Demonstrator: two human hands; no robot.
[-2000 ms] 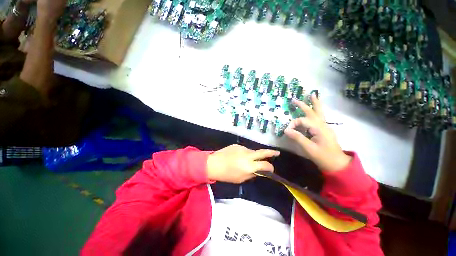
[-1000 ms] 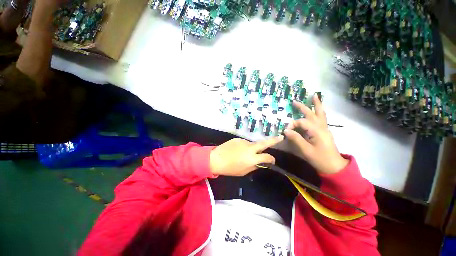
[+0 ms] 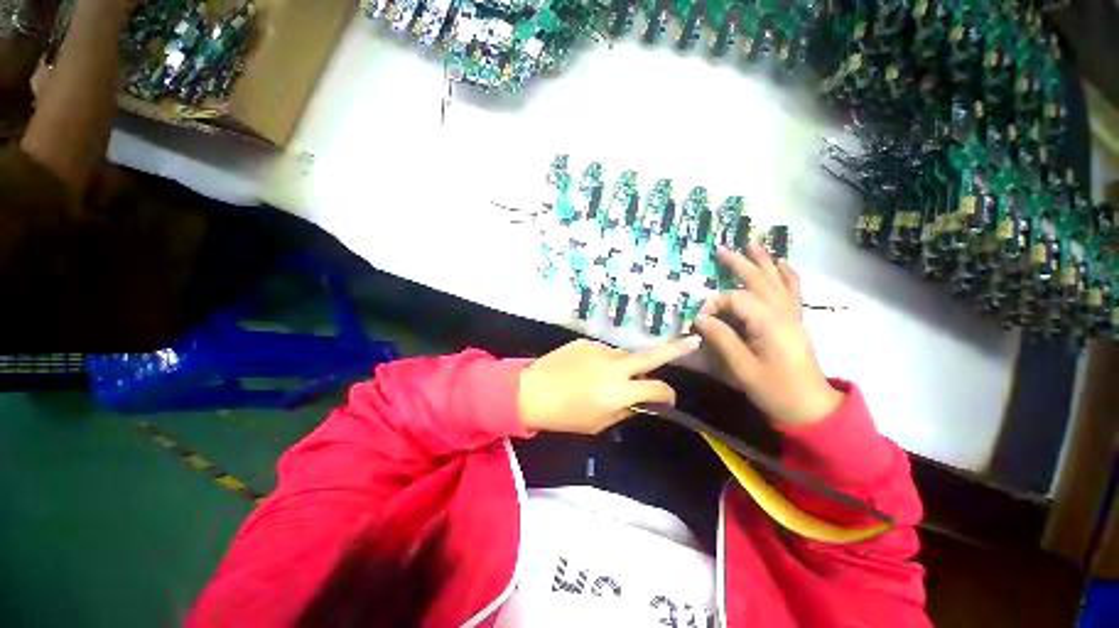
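Note:
A green circuit board panel [image 3: 650,252] with rows of small boards lies on the white bench in front of me. My left hand [image 3: 587,385] is below the panel's lower edge and holds one end of the adhesive pad sheet [image 3: 792,505], dark on top and yellow beneath, which hangs to the right over my right sleeve. My left index finger points out and meets my right fingertips. My right hand [image 3: 763,331] is over the panel's right end, thumb and index finger close together. Whether a tiny piece is between them cannot be seen.
Stacked circuit board panels [image 3: 969,184] lie along the right side, with more at the bench's far edge. A cardboard box [image 3: 285,80] with boards stands at the upper left, beside another person's arm [image 3: 76,111]. A blue plastic stool [image 3: 233,362] stands on the green floor at left.
Since two seconds ago, my left hand has moved up slightly and its index finger has reached my right fingertips. The sheet has shifted with it. The panel lies nearly as before.

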